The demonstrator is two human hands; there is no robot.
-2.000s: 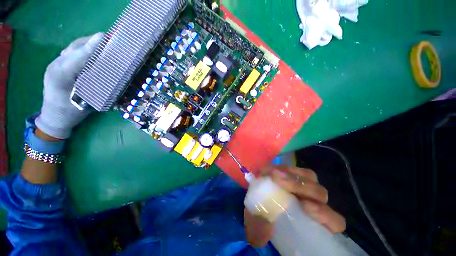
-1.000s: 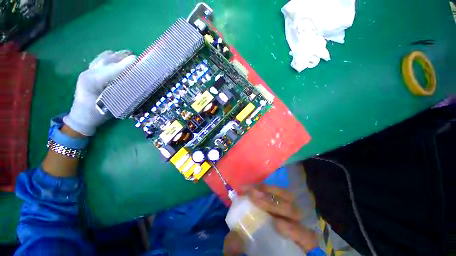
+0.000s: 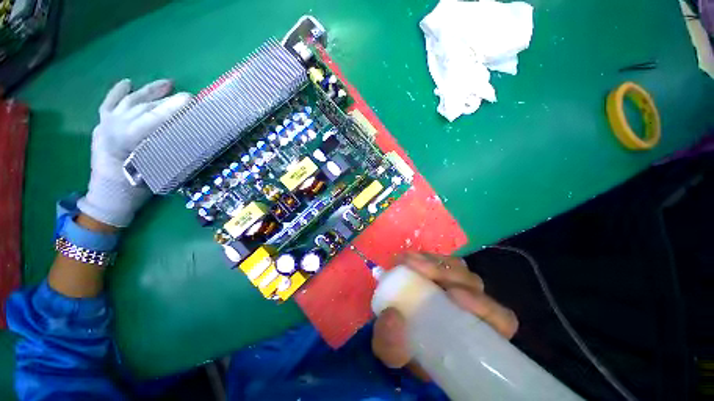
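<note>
A green circuit board (image 3: 270,196) crowded with parts lies tilted on a red foam pad (image 3: 415,227). A silver ribbed heatsink (image 3: 223,117) runs along its upper left edge. My left hand (image 3: 125,145), in a white knit glove, is at the heatsink's left end, with its palm side partly hidden. My bare right hand (image 3: 446,301) is wrapped around a translucent white glue syringe (image 3: 470,345). The syringe's thin needle (image 3: 362,257) points up-left, its tip near the board's lower right edge, beside the round-topped capacitors (image 3: 311,261).
A crumpled white cloth (image 3: 474,55) lies on the green mat (image 3: 548,157) at the upper right, with a yellow tape roll (image 3: 632,116) farther right. Red foam (image 3: 12,211) stands at the left edge. A dark tray (image 3: 27,39) shows at the upper left corner.
The needle tip has moved away from the round capacitors, rightward along the board's lower edge. Board, cloth and tape sit further left in view than a second ago.
</note>
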